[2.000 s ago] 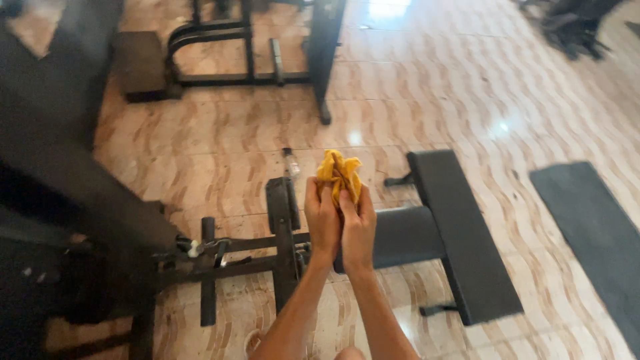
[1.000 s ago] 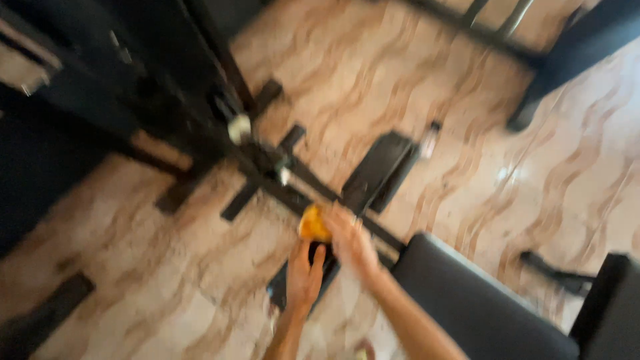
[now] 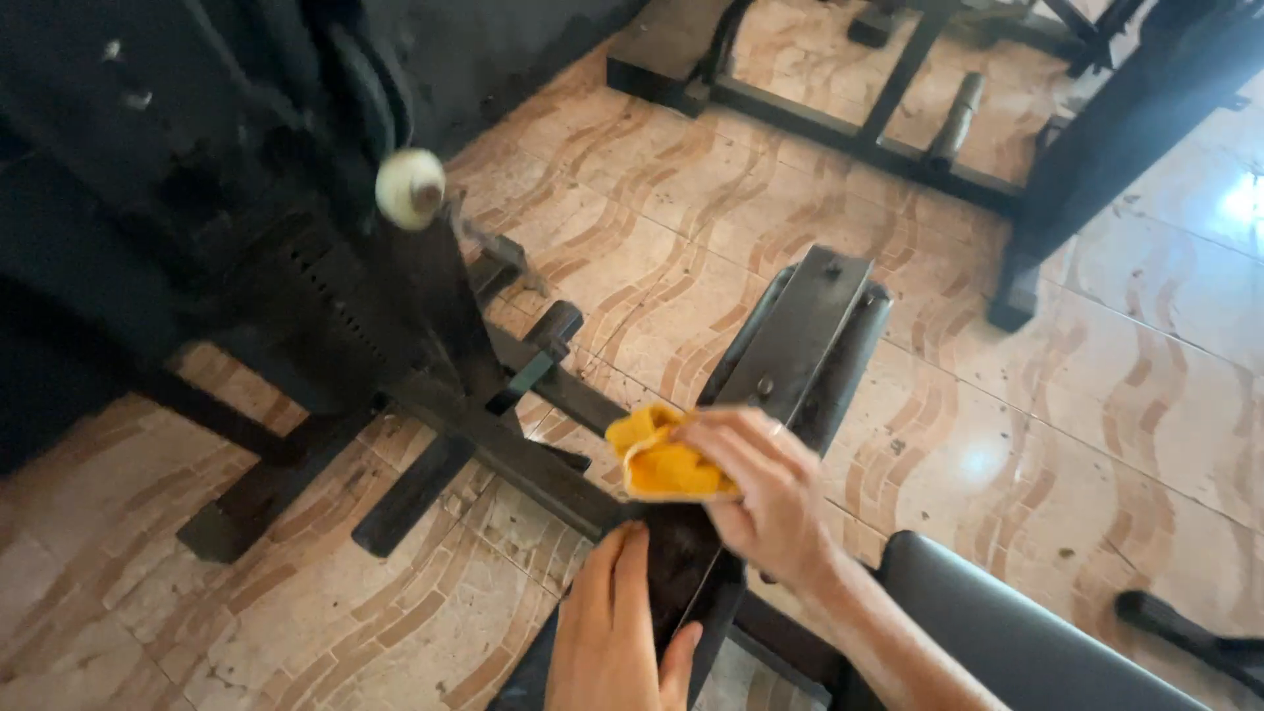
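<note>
My right hand [image 3: 765, 484] holds a bunched yellow cloth [image 3: 671, 459] over the middle of a dark metal crosspiece [image 3: 795, 341] of a gym machine. Padding shows along the sides of this crosspiece. Lower down, my left hand [image 3: 617, 622] rests on the near part of the same crosspiece, its fingers along the left edge and its thumb on the right side. What lies under the cloth is hidden.
A black padded bench [image 3: 1017, 632] is at the lower right. At left stand the machine's dark upright [image 3: 434, 286], a pale round knob [image 3: 411, 188] and floor-level steel bars [image 3: 410, 499]. Another machine's frame [image 3: 859, 143] spans the upper right over the tiled floor.
Both hands held the cloth together over the bench; now they are apart, the right with the cloth and the left on the crosspiece. The view has swung toward the machine.
</note>
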